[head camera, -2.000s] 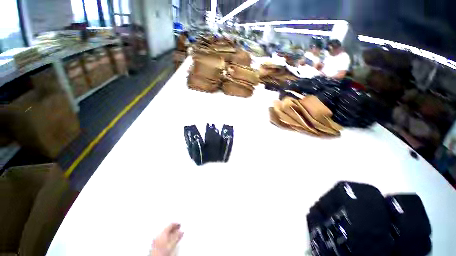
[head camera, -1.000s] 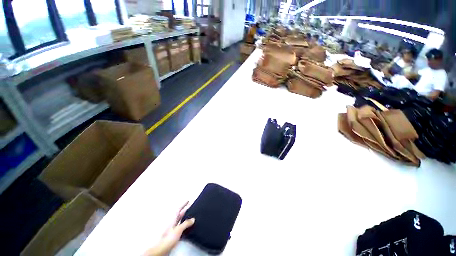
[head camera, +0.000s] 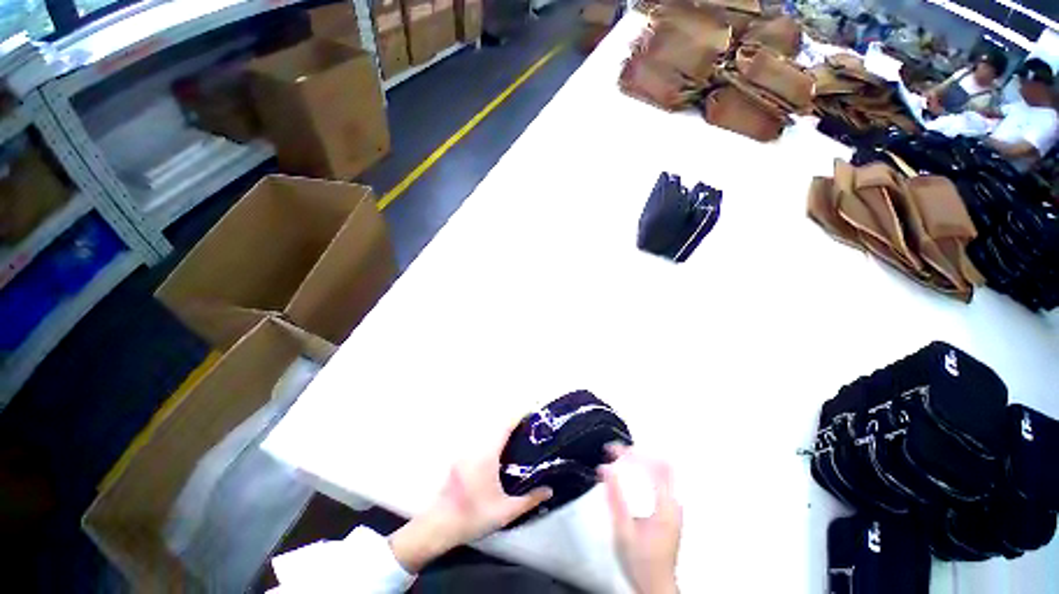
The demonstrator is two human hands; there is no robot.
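A small black zippered bag [head camera: 577,425] is at the table's near edge, tilted, with pale zipper lines and silvery pulls facing up. My left hand [head camera: 482,499] holds it from the left, thumb on the near side. My right hand [head camera: 646,511] is at the bag's right side, blurred, fingertips touching or very near the zipper edge; I cannot tell whether it grips anything. Two or so upright black bags [head camera: 679,218] stand together farther up the table. Plump black bags [head camera: 912,424] with white logos are stacked at the right.
Brown fabric pieces [head camera: 900,221] and a dark heap [head camera: 1008,221] lie at the far right of the white table [head camera: 523,302]. Open cartons [head camera: 273,250] stand on the floor at left, beside shelving [head camera: 110,192]. People [head camera: 1028,116] are at the far right.
The bag has moved right and been turned from its flat side to show its zipper edge. My right hand has come into view at it. The view has tilted downward.
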